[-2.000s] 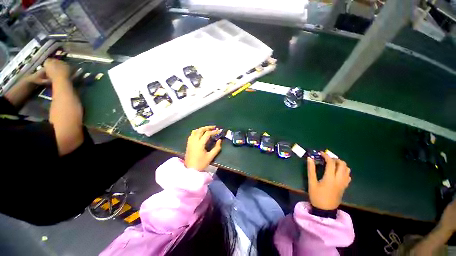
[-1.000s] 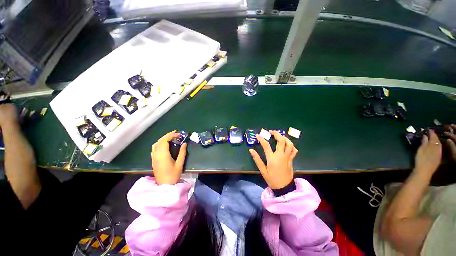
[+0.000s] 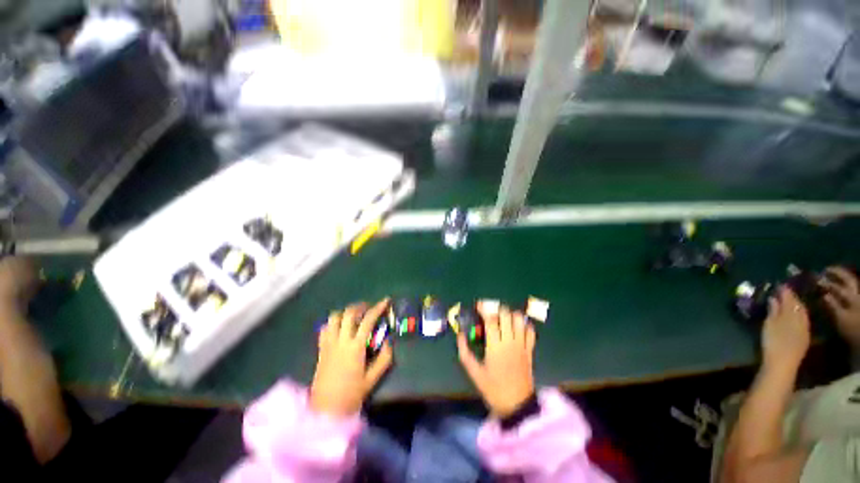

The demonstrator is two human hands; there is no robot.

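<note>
A short row of small black watch units (image 3: 433, 318) lies on the green bench in front of me, with small lit spots on their screens. My left hand (image 3: 347, 363) is at the row's left end, thumb and fingers around a unit. My right hand (image 3: 502, 363) is at the right end, its thumb and index finger against a unit with green and red lights. White tabs (image 3: 537, 308) stick out beyond my right fingers. The picture is blurred, and my fingers partly hide the end units.
A white blister tray (image 3: 311, 160) with dark units in its pockets lies at left, a yellow stick (image 3: 365, 238) by its edge. A shiny clear item (image 3: 455, 228) sits near the metal post (image 3: 533, 132). More dark units (image 3: 693, 253) lie at right. People's arms show on both sides.
The view has shifted, so the bench sits lower in the picture. My hands have come closer together around the row, and my right fingers have moved left relative to the outer tab.
</note>
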